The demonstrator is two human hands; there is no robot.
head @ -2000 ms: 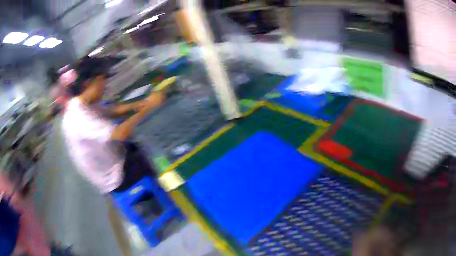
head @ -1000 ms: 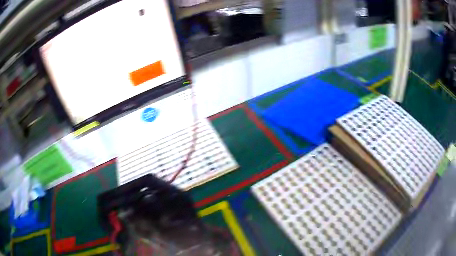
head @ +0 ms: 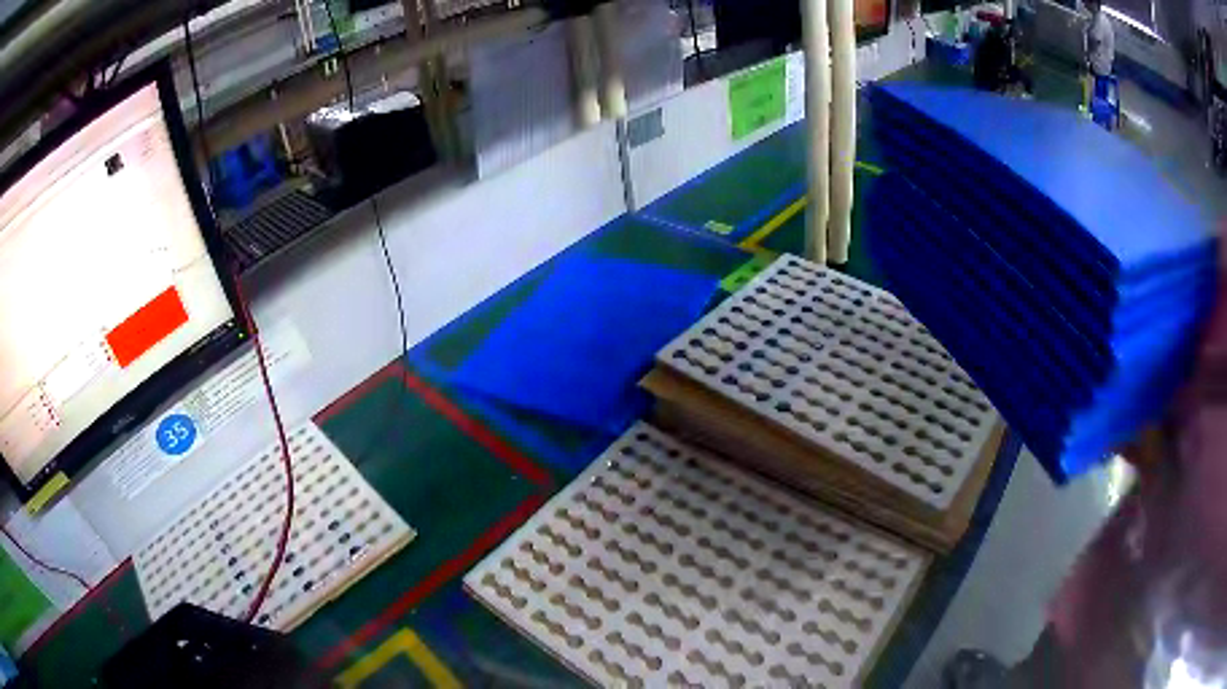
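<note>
No hand of my own can be made out. Nearest in front of me, a white foam tray (head: 700, 565) with rows of dumbbell-shaped cutouts lies on the green bench mat. Behind it on the right, a stack of white trays with brown edges (head: 821, 370) stands against it. A thick blue tray stack (head: 1036, 256) is raised and tilted at the right, over the bench edge. A blurred, pinkish-dark sleeve or garment (head: 1157, 552) is below it, seemingly another person's; the grip on the stack is unclear.
A flat blue sheet (head: 585, 337) lies behind the trays. A white tray with dark dots (head: 276, 525) lies below the monitor (head: 115, 269), which shows a red box. The black fixture (head: 202, 653) is cut off bottom left. White posts (head: 828, 135) rise at the back.
The view has swung right, from the blue-covered black tray to the white trays. The blue stack and the garment at the right have come into view. The fixture has shifted to the lower left.
</note>
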